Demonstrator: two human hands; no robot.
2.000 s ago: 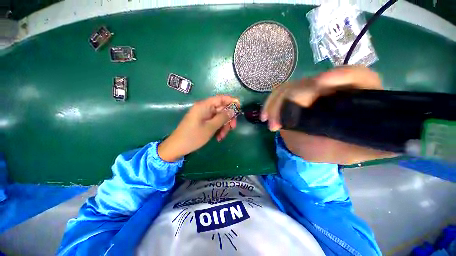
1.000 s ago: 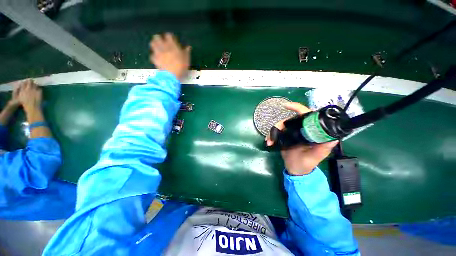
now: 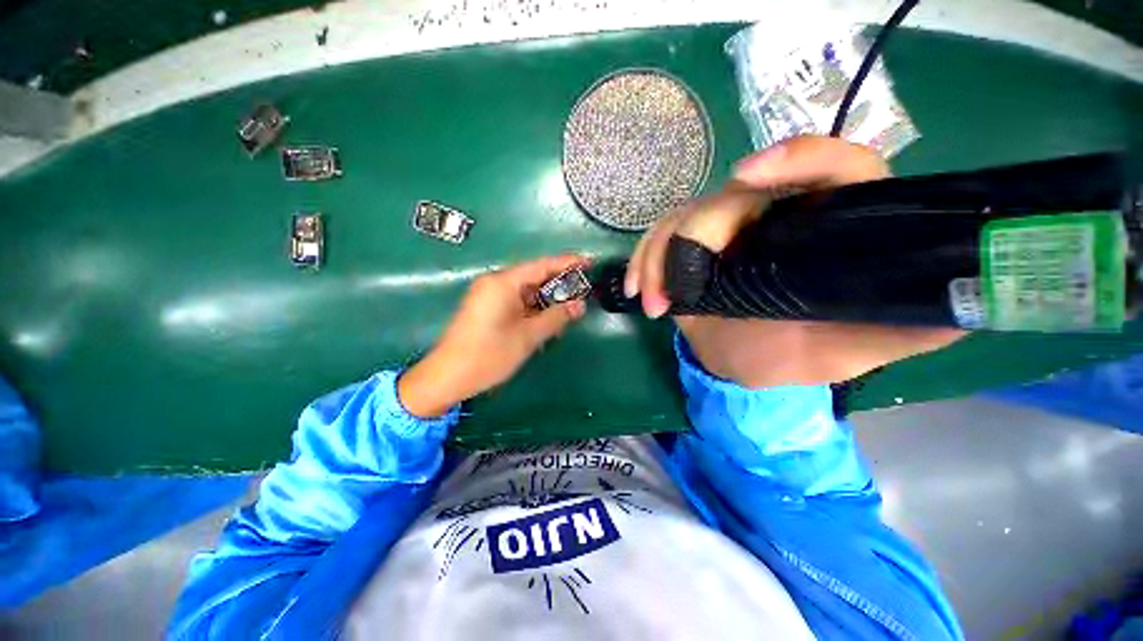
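My left hand [image 3: 496,328] holds a small metal-framed unit [image 3: 564,288] between thumb and fingertips, just below the screw dish. My right hand [image 3: 752,251] is wrapped around the black electric screwdriver [image 3: 865,257], which lies nearly level with its nose pointing left. The nose meets or nearly meets the right end of the unit; the bit and any screw there cannot be made out. A black band is on a finger of my right hand. The round dish [image 3: 637,150] full of tiny silvery screws stands just beyond my hands.
Several loose units lie on the green bench to the left, the nearest one [image 3: 444,222] beyond my left hand. Clear plastic bags [image 3: 821,94] lie right of the dish, with a black cord [image 3: 869,63] over them. A white rail [image 3: 376,48] borders the far edge.
My left hand has come back from beyond the rail and now holds a unit in front of me. The screwdriver has swung from pointing away over the dish's edge to level, nose against the unit.
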